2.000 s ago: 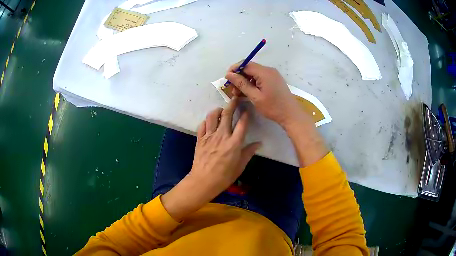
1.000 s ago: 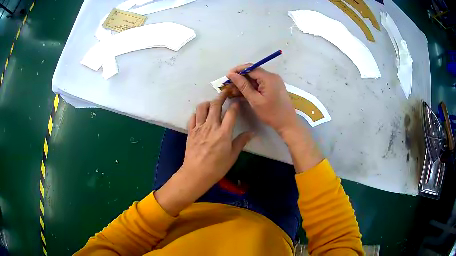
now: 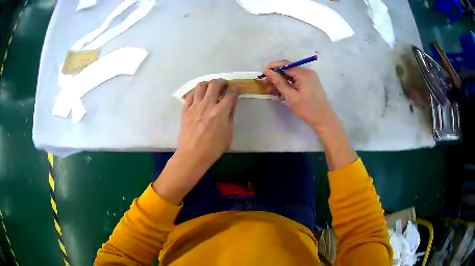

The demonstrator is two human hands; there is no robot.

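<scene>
A tan curved template (image 3: 247, 86) lies on a white curved piece (image 3: 208, 77) near the table's front edge. My left hand (image 3: 211, 117) lies flat over the left part of both, fingers pressing down and hiding the template's left end. My right hand (image 3: 298, 92) holds a dark blue pencil (image 3: 301, 62) with a reddish end pointing up right. The pencil's tip is at the template's upper edge, right of centre. The right fingers cover the template's right end.
White curved pieces lie at left (image 3: 107, 72) and far centre (image 3: 312, 17), with a small tan template (image 3: 79, 61) at left. A slim white piece (image 3: 382, 22) is far right. An iron (image 3: 437, 78) stands at the right edge. A white heap (image 3: 404, 241) is low right.
The view has turned, so the table's front edge is level. My left hand now lies flat at the piece's left part. My right hand and pencil have moved right along the template.
</scene>
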